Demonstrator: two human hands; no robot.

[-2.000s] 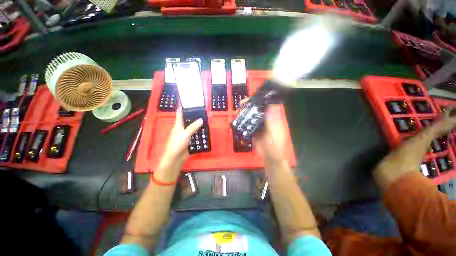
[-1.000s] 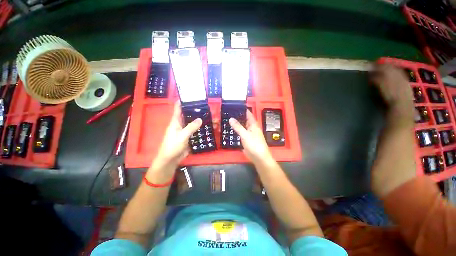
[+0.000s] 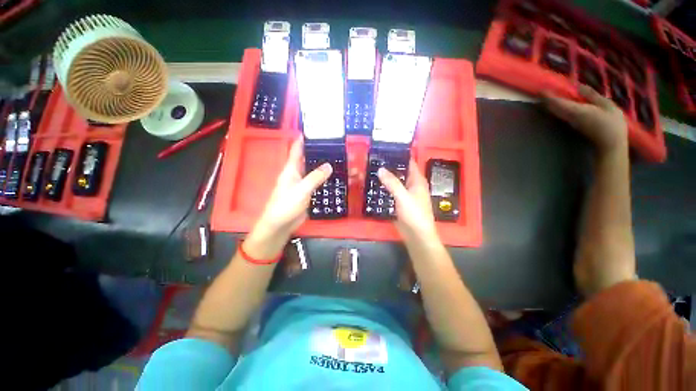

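My left hand (image 3: 290, 195) holds an open flip phone (image 3: 326, 183), thumb on its black keypad, its screen glowing white. My right hand (image 3: 414, 200) holds another open flip phone (image 3: 382, 187) the same way, thumb at the top of the keypad. Both are above the red phone tray (image 3: 250, 179). Several open phones with lit screens stand in the tray's back row, the leftmost phone (image 3: 269, 98) fully in view. A closed phone (image 3: 443, 191) with a yellow mark lies in the front right pocket. Several batteries (image 3: 297, 258) lie before the tray.
A desk fan (image 3: 122, 80), a red marker pen (image 3: 192, 138) and a thin red-white pen (image 3: 211, 180) are at left. Another phone tray (image 3: 69, 126) is far left. At right, another person's hand (image 3: 595, 118) is at a tilted red tray (image 3: 645, 134) by the green conveyor belt.
My right hand has brought its phone upright beside the left one. Both hands now hold still over the tray. The neighbour's hand has moved up to a red tray now tilted near the belt.
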